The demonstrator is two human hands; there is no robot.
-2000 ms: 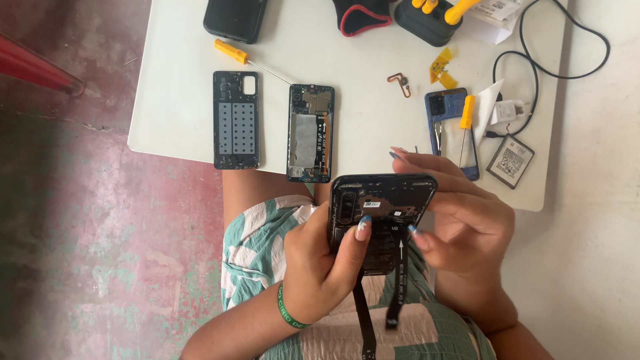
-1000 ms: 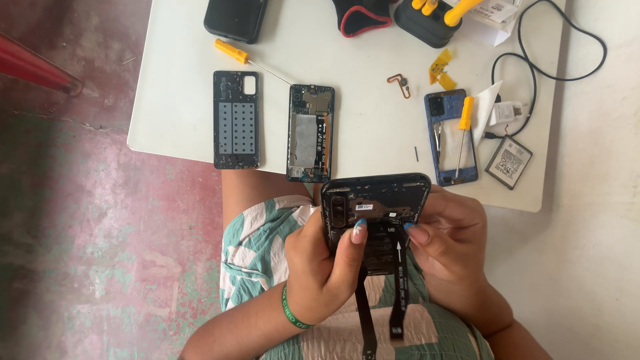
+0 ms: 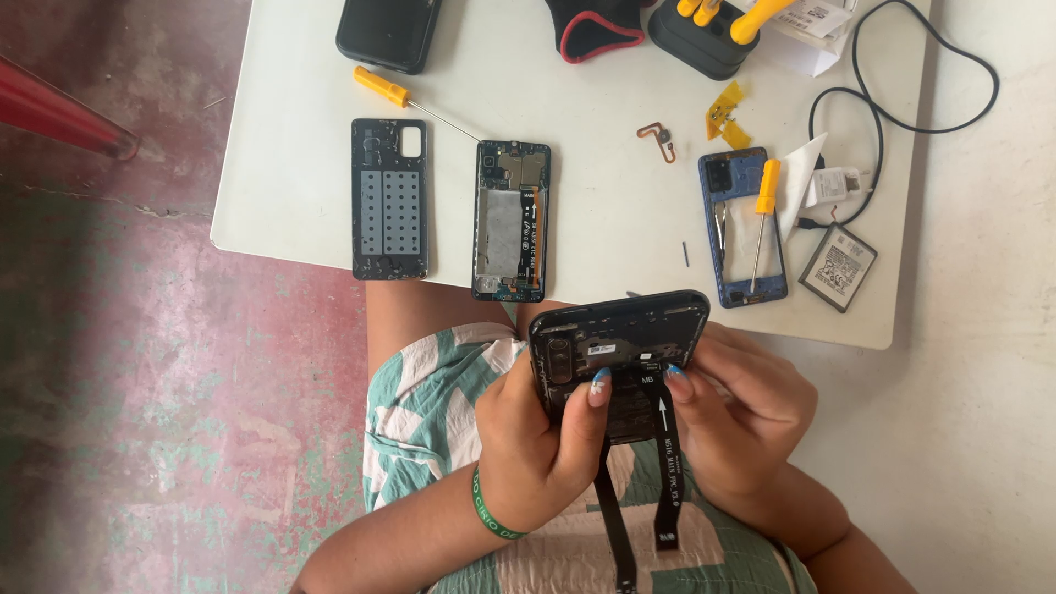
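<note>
An opened black smartphone (image 3: 619,338) is tilted above my lap, its inside facing me. My left hand (image 3: 540,433) grips its left side, the thumb lying on the inner face below the camera lenses. My right hand (image 3: 738,404) holds the right side, its thumb tip beside the upper end of a black flex cable (image 3: 669,470) marked with a white arrow. That cable hangs down from the phone, and a second black flex cable (image 3: 615,520) hangs to its left. The fingers behind the phone are partly hidden.
On the white table (image 3: 289,173) lie a perforated phone back cover (image 3: 389,198), an opened phone (image 3: 499,223), a yellow-handled screwdriver (image 3: 384,86), a blue phone frame (image 3: 718,247) under another screwdriver (image 3: 767,190), a battery (image 3: 838,268), a small flex part (image 3: 660,140) and a black cable (image 3: 881,132).
My right hand has come in from the phone's upper right edge, its fingers now behind the right side. The phone's top edge has tilted, its right end higher than a second ago.
</note>
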